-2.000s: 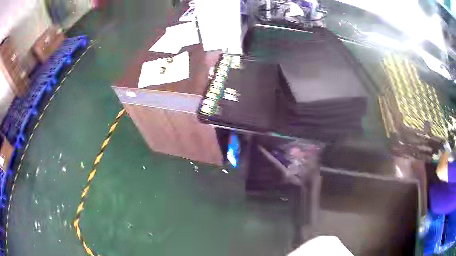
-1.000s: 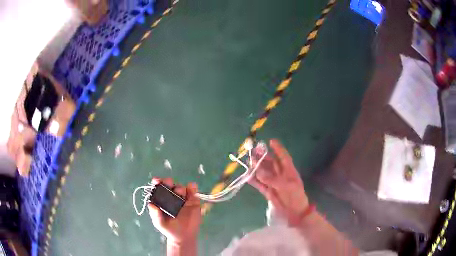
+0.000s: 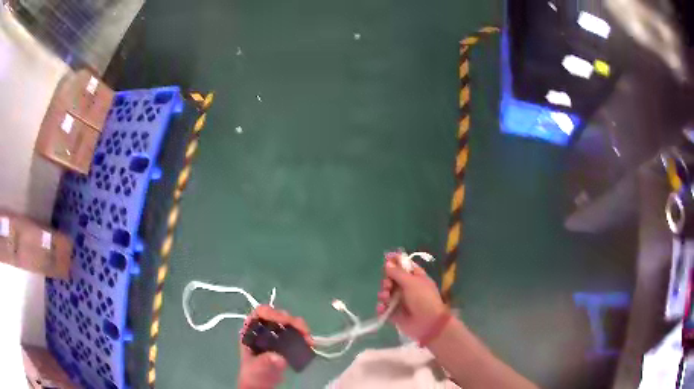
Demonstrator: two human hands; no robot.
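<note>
My left hand (image 3: 262,357) is at the lower centre-left, closed around small black adapter blocks (image 3: 280,340). A white cable (image 3: 199,307) loops out to the left of this hand, and more white leads (image 3: 354,331) run right from it. My right hand (image 3: 411,296), with a reddish band at the wrist, is closed around the other end of the white leads. Small white plug ends stick out above my right hand and hang between the hands. The exact number of adapters is partly hidden by the left fingers.
Blue plastic pallets (image 3: 99,182) with cardboard boxes (image 3: 70,140) line the left side. Yellow-black floor lines (image 3: 459,178) run along both sides of the green floor (image 3: 319,152). A blue bin (image 3: 533,121) with dark contents is at the upper right, beside a blurred bench edge.
The view has turned from the bench to the floor between the pallets and the blue bin. My right hand has closed around the leads, and the adapters in my left hand have tilted.
</note>
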